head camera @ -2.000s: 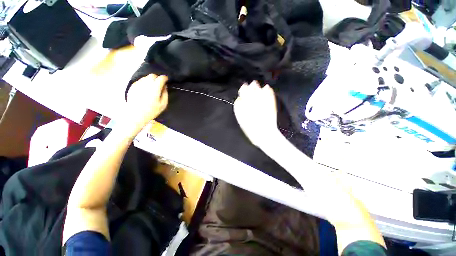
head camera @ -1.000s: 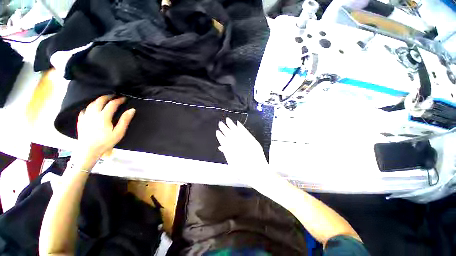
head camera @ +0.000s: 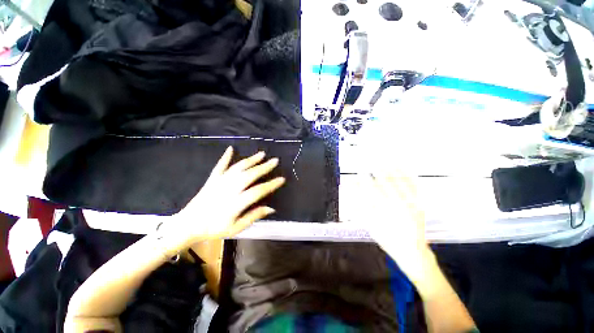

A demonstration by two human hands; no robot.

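Note:
The black garment (head camera: 150, 166) lies on the white table at the left and centre, its upper part bunched and wrinkled. A white stitch line (head camera: 195, 137) runs across it, with a loose thread end hanging at its right end. A speckled textured panel (head camera: 331, 175) shows at the right edge of the cloth. My left hand (head camera: 225, 198) lies palm down on the smooth cloth below the stitch line, fingers spread, holding nothing. My right hand (head camera: 397, 205) is over the white table right of the cloth, pale and washed out; whether it holds anything is unclear.
The white sewing machine (head camera: 469, 58) with a blue stripe stands at the right, its needle area (head camera: 335, 120) beside the cloth's right edge. A black phone-like device (head camera: 534, 186) with a cord lies at the right table edge. Dark cloth (head camera: 32, 279) hangs at the lower left.
The view has shifted closer to the machine. My hands no longer grip the cloth along the stitch line. My left hand has moved right across the cloth, and my right hand has moved off it.

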